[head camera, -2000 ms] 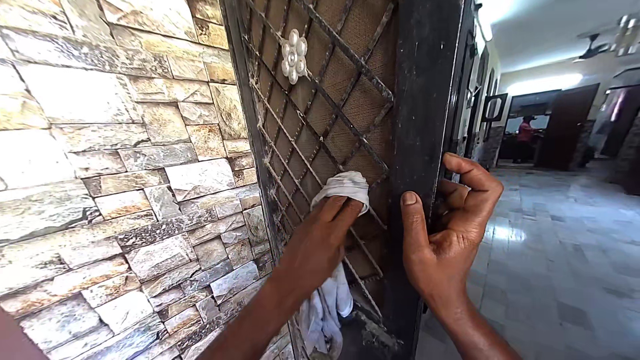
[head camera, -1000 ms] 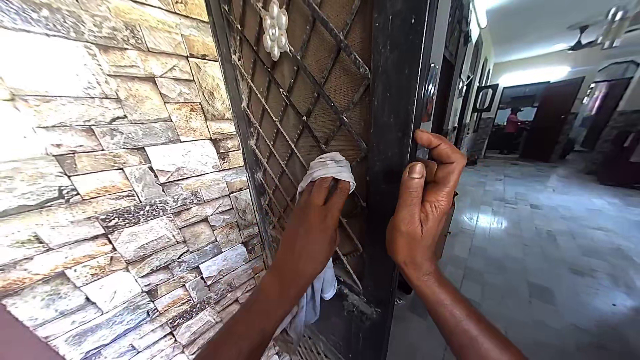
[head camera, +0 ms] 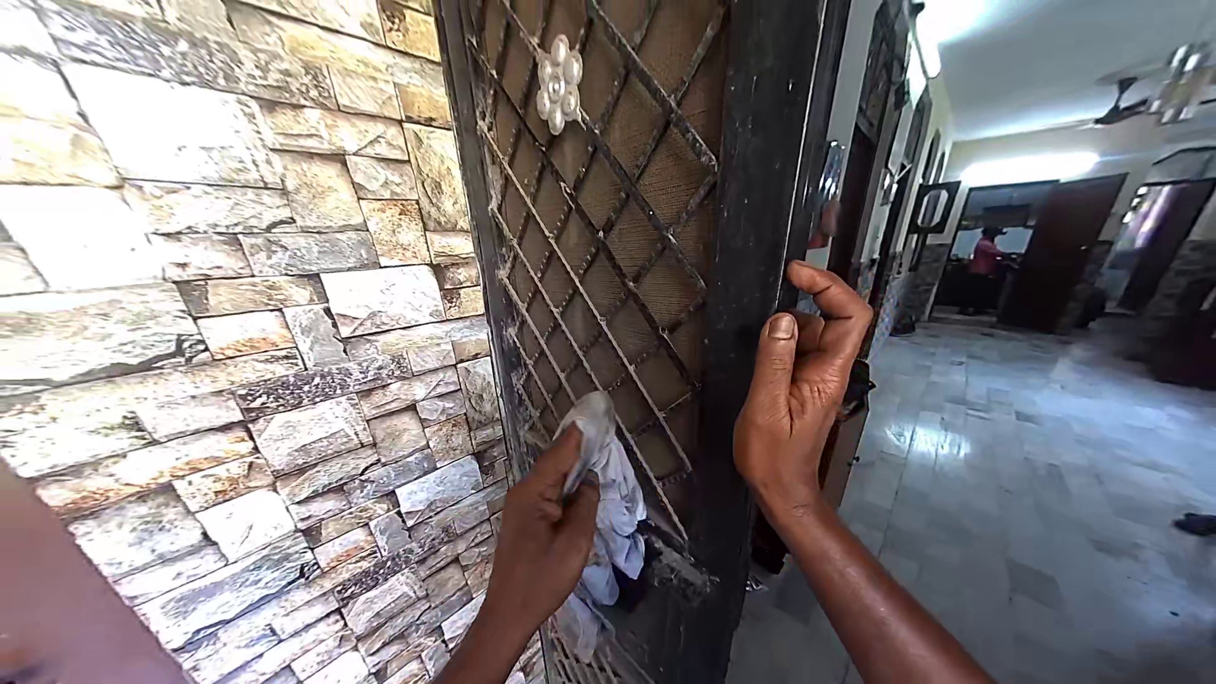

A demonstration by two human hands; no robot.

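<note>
My left hand [head camera: 546, 527] grips a crumpled white cloth [head camera: 617, 494], its bunched top between thumb and fingers and the rest hanging below. The cloth is in front of the lower part of a diamond lattice [head camera: 603, 233] on a dark door. Dust shows on the lattice bars and on the lower door panel. A white flower-shaped ornament [head camera: 560, 85] sits on the upper lattice. My right hand [head camera: 803, 389] holds the edge of the dark door frame [head camera: 755, 190], thumb on the front face and fingers curled at the side.
A rough stone-clad wall [head camera: 313, 370] stands close on the left. To the right, a tiled floor [head camera: 978, 446] runs back into a room. A person in a pink top [head camera: 985, 256] is far off by a doorway. A small dark object [head camera: 1195, 523] lies on the floor at right.
My left hand has moved down the lattice with the cloth, and its wrist has turned. My right hand stays at the door's edge.
</note>
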